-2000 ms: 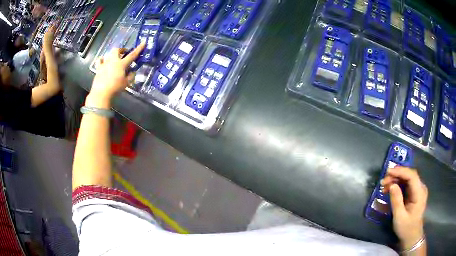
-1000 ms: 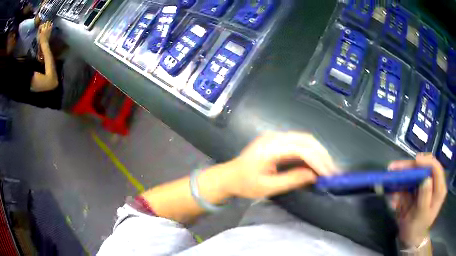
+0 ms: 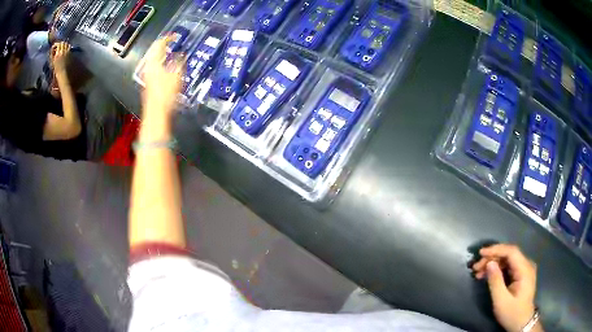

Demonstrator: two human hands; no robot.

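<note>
My left hand (image 3: pixel 162 71) is blurred and reaches over the left end of the nearer clear blister tray (image 3: pixel 259 155). A blue phone back (image 3: pixel 176 40) shows at its fingertips; whether the fingers grip it is unclear. Other blue phone backs (image 3: pixel 328 126) lie in the tray with camera circles and white labels showing. One phone (image 3: pixel 232 63) lies slanted, close beside its neighbour. My right hand (image 3: pixel 513 285) is low at the right over the dark mat, fingers loosely curled and apart, holding nothing visible.
A second clear tray (image 3: pixel 448 152) with blue phone backs lies at the right. A dark handset with a pale edge (image 3: pixel 134 30) lies at the upper left. Another person's arm (image 3: pixel 63 97) is at the far left. A red object (image 3: pixel 123 144) stands below the bench edge.
The hands held a blue phone between them in front of me; they are now apart. My left hand has moved up-left to the tray. My right hand has moved down, without the phone.
</note>
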